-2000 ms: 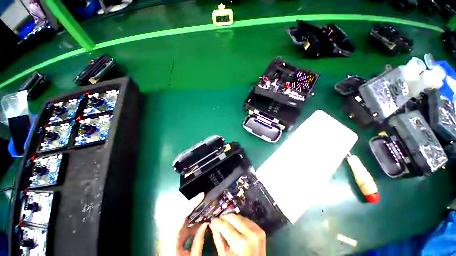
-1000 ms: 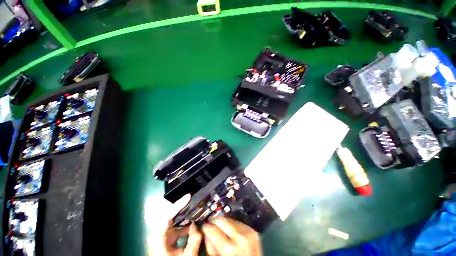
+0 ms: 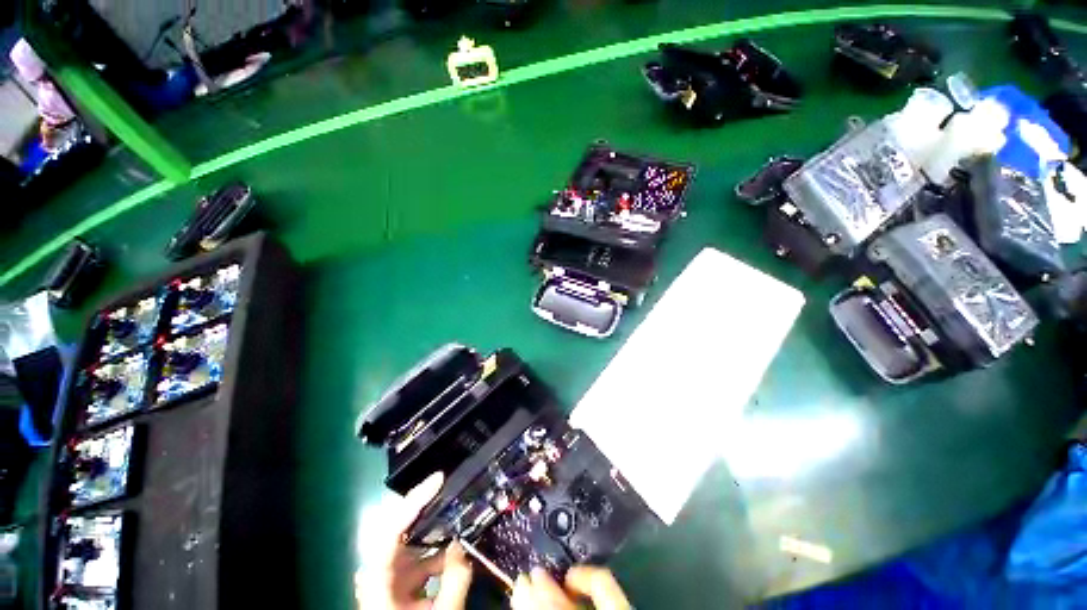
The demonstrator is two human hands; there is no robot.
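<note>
An open black housing lies unfolded on the bench in front of me, with small parts and red and white wire ends inside. Its oval hinged cover is at the upper left. My left hand grips the housing's lower-left edge. My right hand is at its lower edge, partly cut off by the frame. Its fingers are closed on a thin pale shaft, which points up-left to the left fingertips. The shaft's handle is hidden.
A black tray with circuit boards stands at left. A white sheet touches the housing's right side. Another open housing lies beyond. Film-covered units are piled at right. A small white strip lies near the bench edge.
The pale-handled screwdriver beside the white sheet is gone from its place. A thin shaft now shows at my right hand, which has shifted slightly right. A round dark part in the housing is now uncovered.
</note>
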